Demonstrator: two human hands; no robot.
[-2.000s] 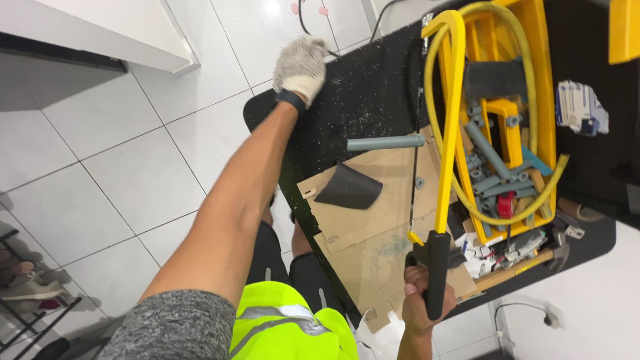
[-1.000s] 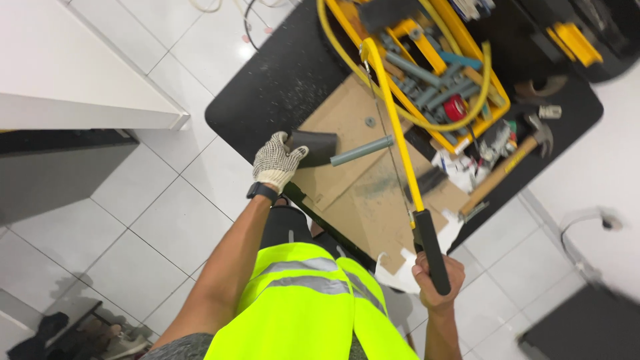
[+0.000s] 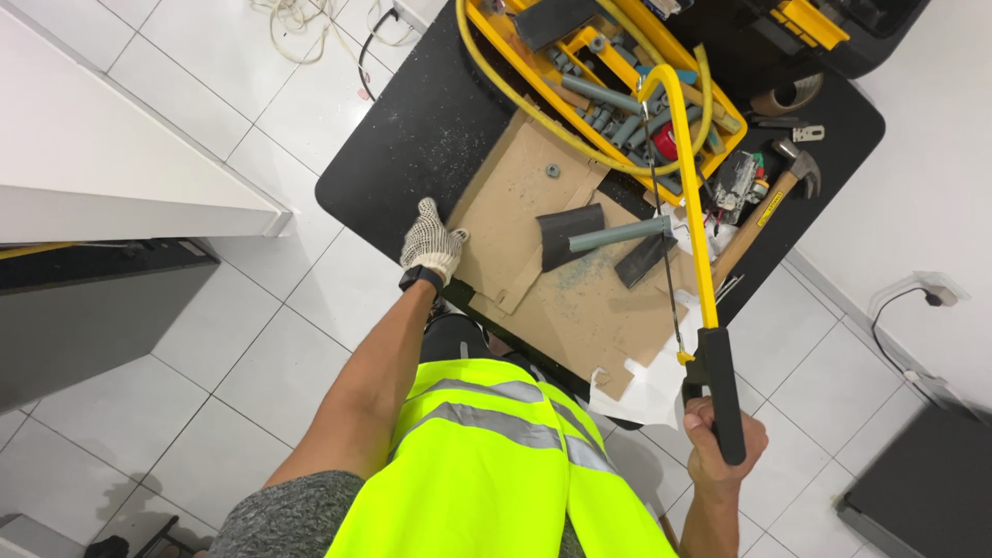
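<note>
My bare right hand [image 3: 725, 449] is closed on the black handle of a yellow-framed hacksaw [image 3: 688, 178], held upright over the table's right part. My left hand [image 3: 432, 244], in a dotted knit glove with a dark band at the wrist, is at the table's near left edge beside the cardboard, its fingers apart and holding nothing. A grey plastic pipe [image 3: 616, 235] lies across two dark curved pieces, the left one [image 3: 566, 236] and the right one [image 3: 643, 260], on the cardboard sheet [image 3: 535, 167]. The hacksaw blade passes over the pipe's right end; contact cannot be told.
Beyond the cardboard stands a yellow tray [image 3: 728, 108] with grey pipe pieces and fittings, a yellow hose [image 3: 535, 136] looping over it. A claw hammer [image 3: 763, 217], a tape roll [image 3: 787, 97] and white paper [image 3: 639, 395] lie on the black table [image 3: 395, 155]. A grey ring [image 3: 552, 170] sits on the cardboard.
My left hand has come from the table's far left part to the near edge by the cardboard. The hacksaw stays in my right hand. The view has shifted.
</note>
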